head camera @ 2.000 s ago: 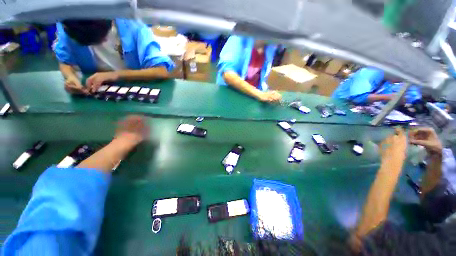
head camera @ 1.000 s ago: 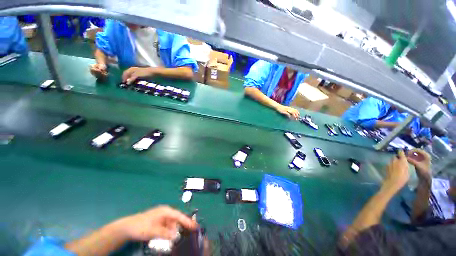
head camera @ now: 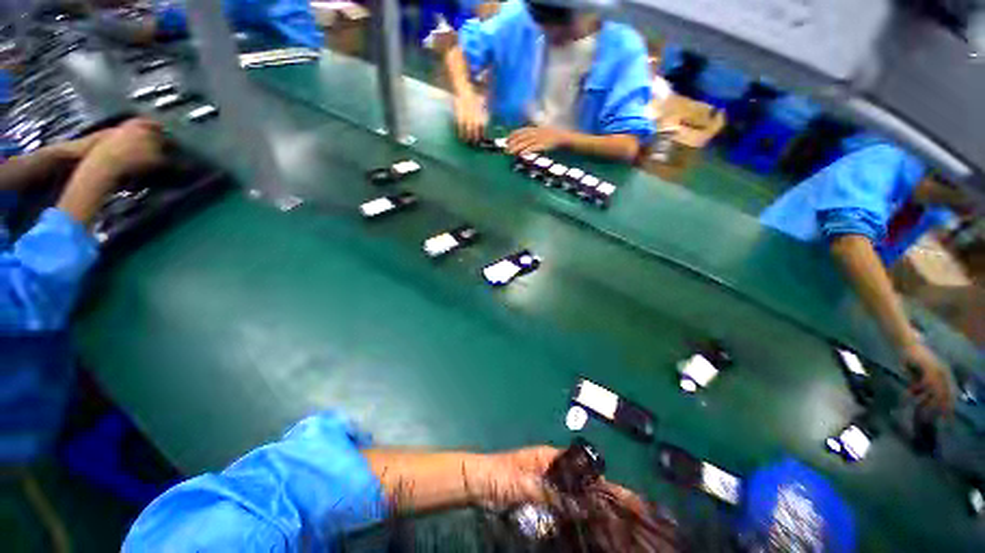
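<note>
My left hand, in a blue sleeve, is at the bottom centre, its fingers around a dark handset. Dark hair partly covers the hand and handset. A brownish, blurred patch beside them may be my right hand; I cannot tell. A black handset with a white rectangle lies on the bench, with a round white part touching its left end. Another handset lies beside the blue bin, which holds white parts and is cut off by the bottom edge.
Several handsets lie spaced along the green belt. A worker opposite has a row of handsets. Another person's arm reaches in at right. A neighbour's hands are over a dark tray at left. Metal posts stand along the line.
The view has swung left, so bench things appear further right. My left hand came back from the belt between the first two frames and stays low in front with a handset.
</note>
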